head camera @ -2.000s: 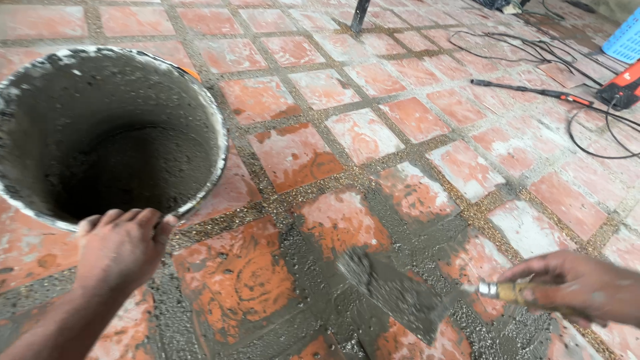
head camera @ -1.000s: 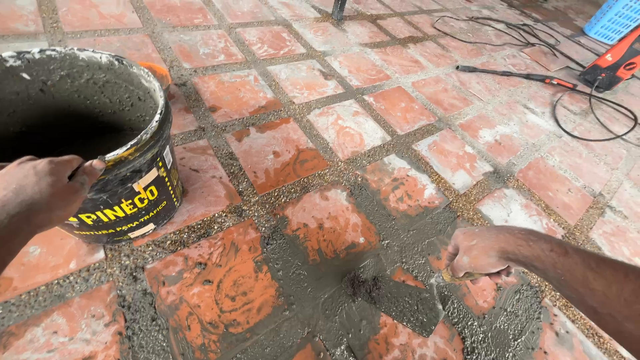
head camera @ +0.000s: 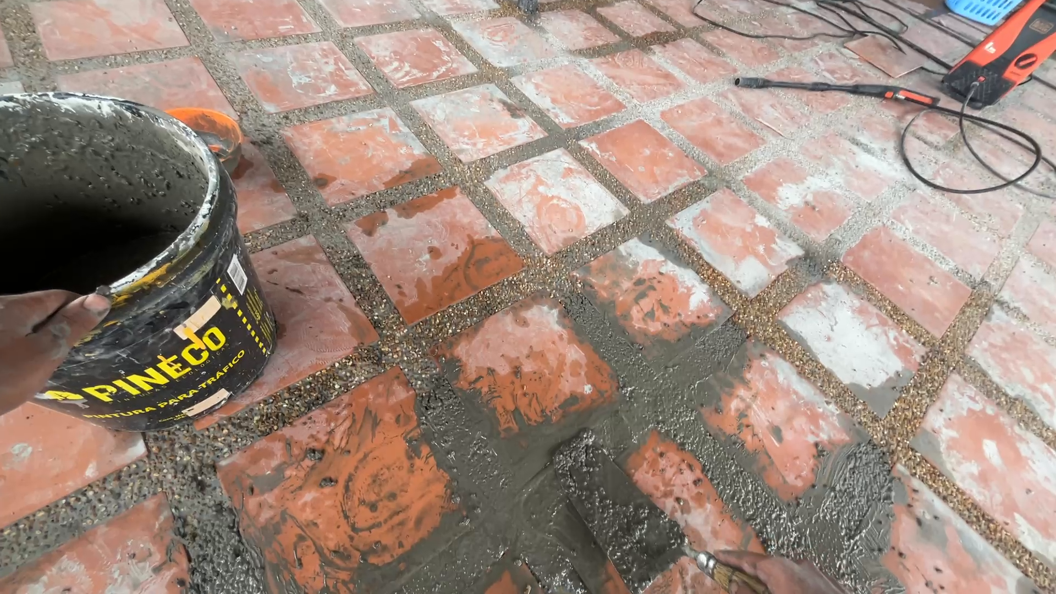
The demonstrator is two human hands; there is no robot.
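Observation:
My left hand (head camera: 49, 338) grips the near rim of a black plastic bucket (head camera: 177, 355) at the left, its inside smeared with grey mortar. At the bottom edge, partly cut off, my right hand (head camera: 771, 572) is closed on the wooden handle of a trowel (head camera: 623, 503). Its blade, coated in wet mortar, lies low over the joint between terracotta tiles. Wet grey mortar (head camera: 511, 470) fills the joints around the blade and smears over the tiles (head camera: 528, 363) beside it.
An orange bowl (head camera: 210, 132) stands behind the bucket. At the upper right are a red and black pressure washer (head camera: 1002, 58), its black spray lance (head camera: 833, 88), a looped black hose (head camera: 969, 188) and a blue plastic basket (head camera: 986, 8). Farther joints show bare pebbles.
The bucket, first tipped with its mouth toward me, now stands more upright, its side showing. My right hand and the trowel have moved nearer to me.

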